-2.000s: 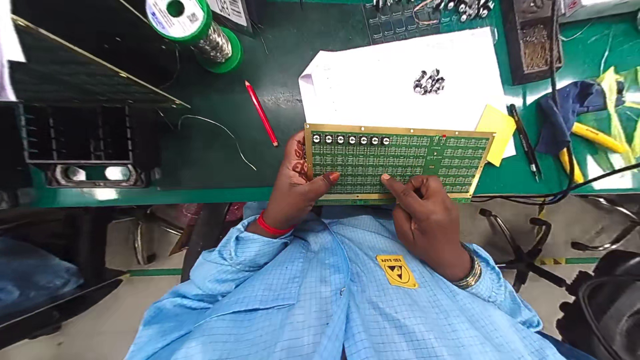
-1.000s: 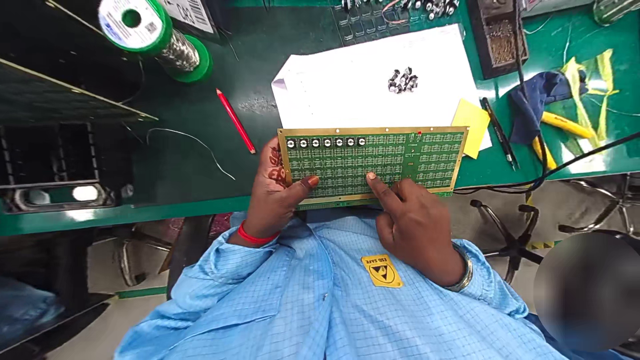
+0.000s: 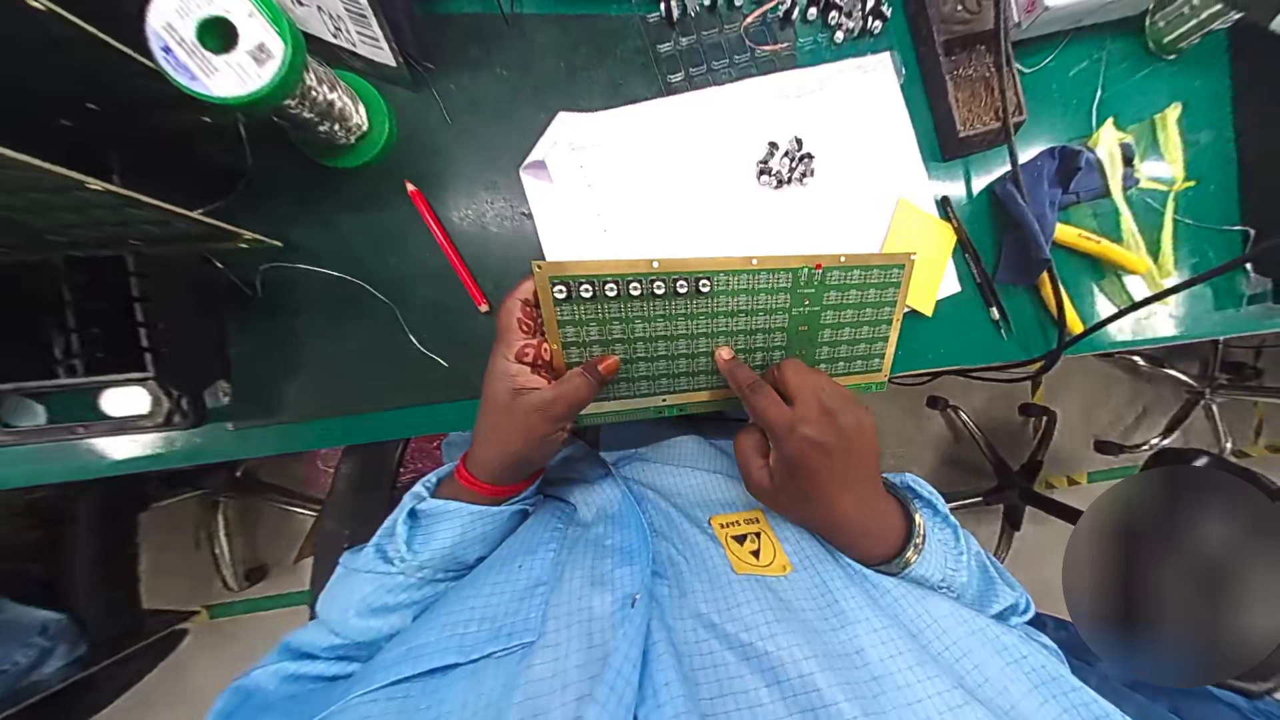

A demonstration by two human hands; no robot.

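Note:
A green printed circuit board (image 3: pixel 700 330) with gold-coloured edges is held tilted over the bench's front edge. Several round black-and-silver components (image 3: pixel 635 288) stand in a row along its upper left. My left hand (image 3: pixel 530 390) grips the board's left end, thumb on the face and palm behind. The index fingertip of my right hand (image 3: pixel 805 440) touches the face near the lower middle, its other fingers curled; it holds nothing else that I can see. Beyond the board, a small heap of similar loose components (image 3: pixel 786 165) lies on white paper (image 3: pixel 680 150).
A red pencil (image 3: pixel 447 247) and a green solder wire spool (image 3: pixel 355 118) are at left. At right are a yellow sticky note (image 3: pixel 922 255), a black pen (image 3: pixel 975 262), a yellow-handled tool (image 3: pixel 1100 247), a blue cloth (image 3: pixel 1040 210), cables and a dark tray (image 3: pixel 965 80).

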